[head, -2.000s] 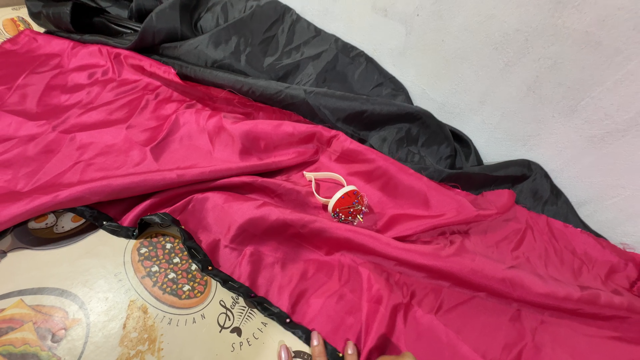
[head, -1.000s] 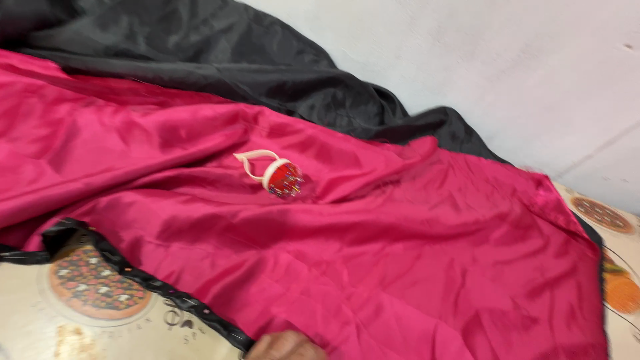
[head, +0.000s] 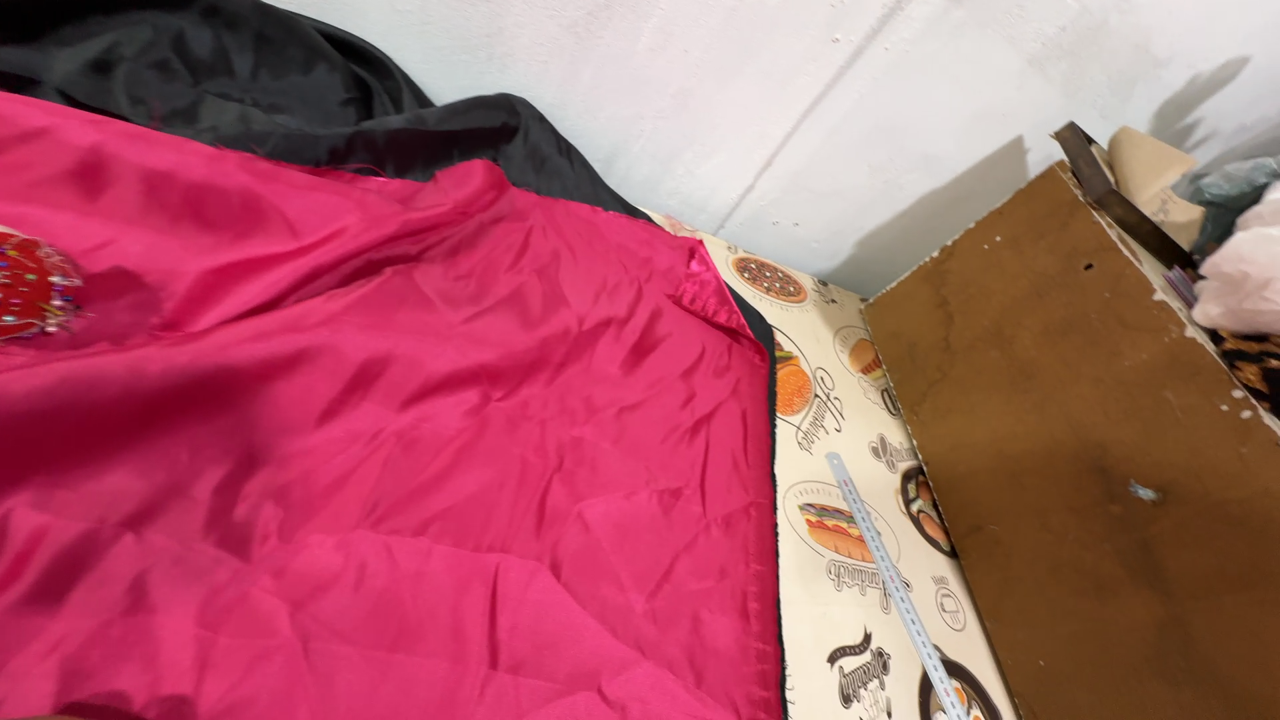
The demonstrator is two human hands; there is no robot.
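Note:
Wrinkled pink satin fabric lies spread over much of the view. Black satin fabric is bunched behind it along the wall, and a thin dark edge follows the pink fabric's right side. On the pink fabric, cut off by the left edge of the view, sits a red pincushion full of pins with coloured heads. Neither my left hand nor my right hand can be made out. A dim sliver at the bottom left corner is too small to identify.
A metal ruler lies on the food-print table covering, right of the fabric. Beyond it stands a brown board, with crumpled light material behind its far edge. A pale wall rises at the back.
The view has swung right, bringing in the ruler and brown board. Fingers showed at the bottom edge two seconds ago and a blurred hand one second ago; no hand is recognisable now.

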